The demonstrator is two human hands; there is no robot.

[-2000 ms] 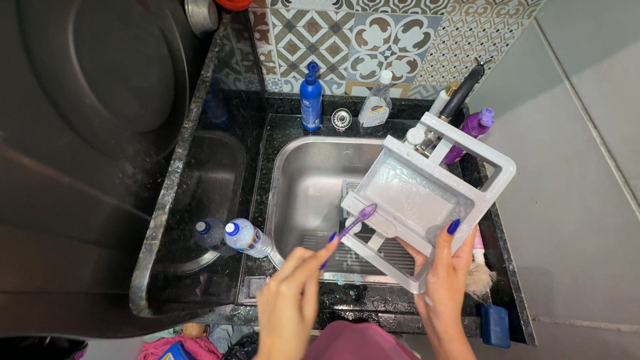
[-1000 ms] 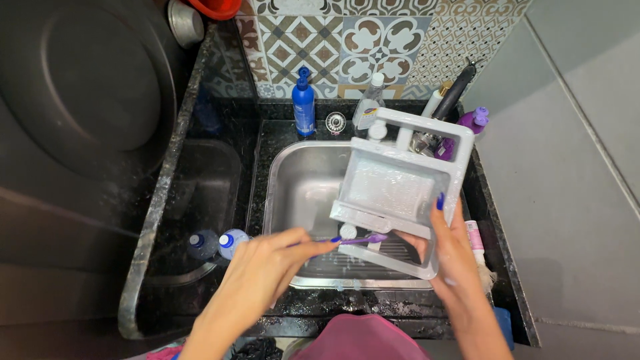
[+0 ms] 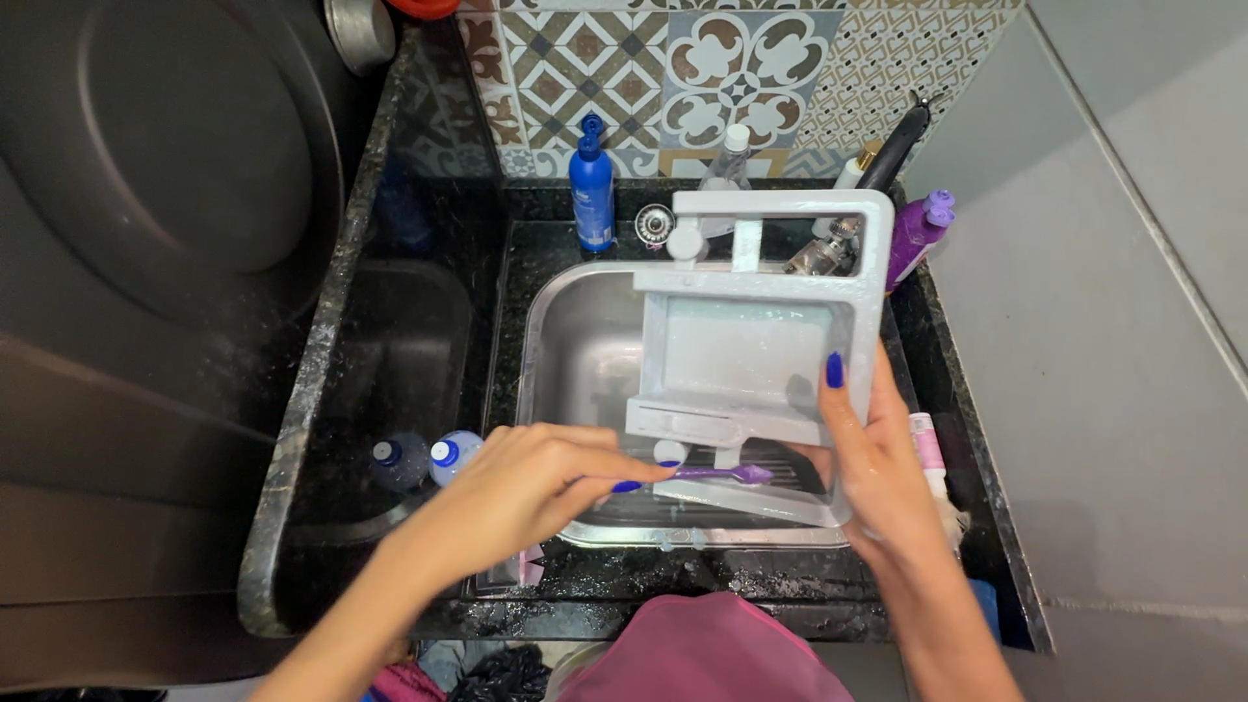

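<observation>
My left hand (image 3: 546, 473) grips a purple toothbrush (image 3: 721, 474), its head over the lower opening of a wet white plastic frame (image 3: 751, 351). That frame has a recessed tray in its middle, open sections at both ends and round knobs on its left side. My right hand (image 3: 882, 463) holds it by the right edge, thumb on the front and the other fingers behind. The frame is tilted above a stainless steel sink (image 3: 595, 361) and hides much of the basin. Which bristles touch the plastic, if any, I cannot tell.
Behind the sink stand a blue bottle (image 3: 592, 195), a metal drain strainer (image 3: 654, 225) and a clear bottle (image 3: 726, 171). A purple bottle (image 3: 915, 239) is at the right. A blue-capped bottle (image 3: 454, 456) lies near my left forearm. A raised granite edge (image 3: 322, 351) borders the left side.
The white frame has turned more upright and squarer to the view. The toothbrush, on the frame's left part two seconds ago, is now at its lower opening. Both hands keep their hold.
</observation>
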